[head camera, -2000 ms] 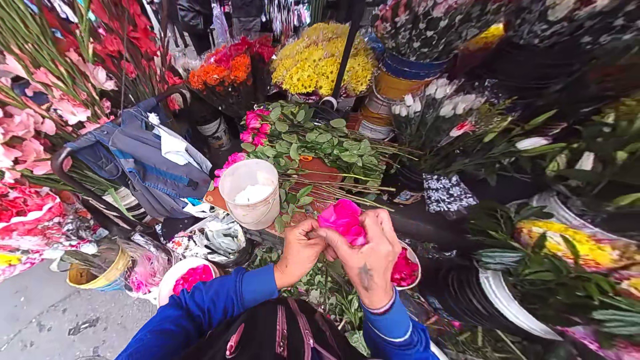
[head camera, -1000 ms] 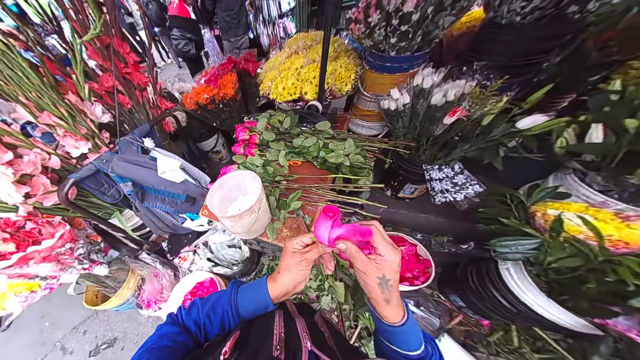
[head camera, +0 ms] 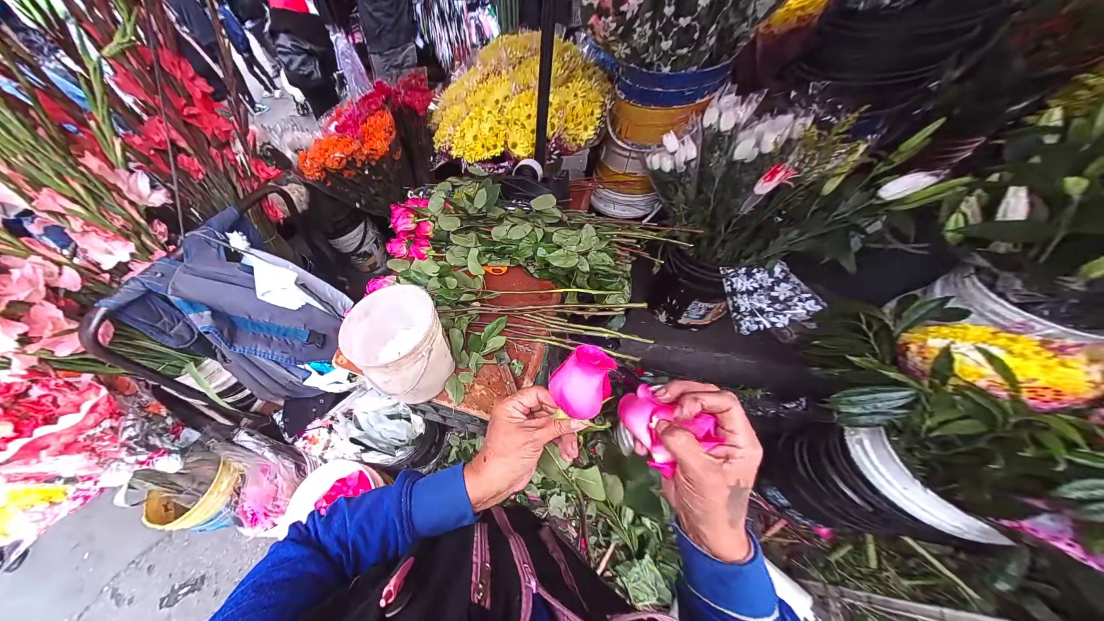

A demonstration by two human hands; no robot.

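Note:
My left hand [head camera: 526,435] pinches the base of a pink rose bloom [head camera: 582,382], which points up and away from me. Just right of it, my right hand [head camera: 711,448] holds loose pink petals [head camera: 660,423] between thumb and fingers; the petals and the bloom are apart. Beyond my hands, rose stems with green leaves [head camera: 552,241] lie across a reddish-brown surface [head camera: 498,375], with several pink blooms [head camera: 410,226] at their left end. A white plastic bucket [head camera: 397,341] stands at the near left of these stems.
A blue-grey backpack [head camera: 233,302] hangs at the left by a dark curved bar. Yellow chrysanthemums [head camera: 522,95] stand at the back, white buds [head camera: 746,138] at the right. A white container with pink petals [head camera: 332,492] is at lower left. Black buckets [head camera: 849,474] lie to the right.
My right hand has come away from the bloom to the right with petals in it. The rounded bloom now shows upright in my left hand. The container of petals beneath my right hand is now hidden.

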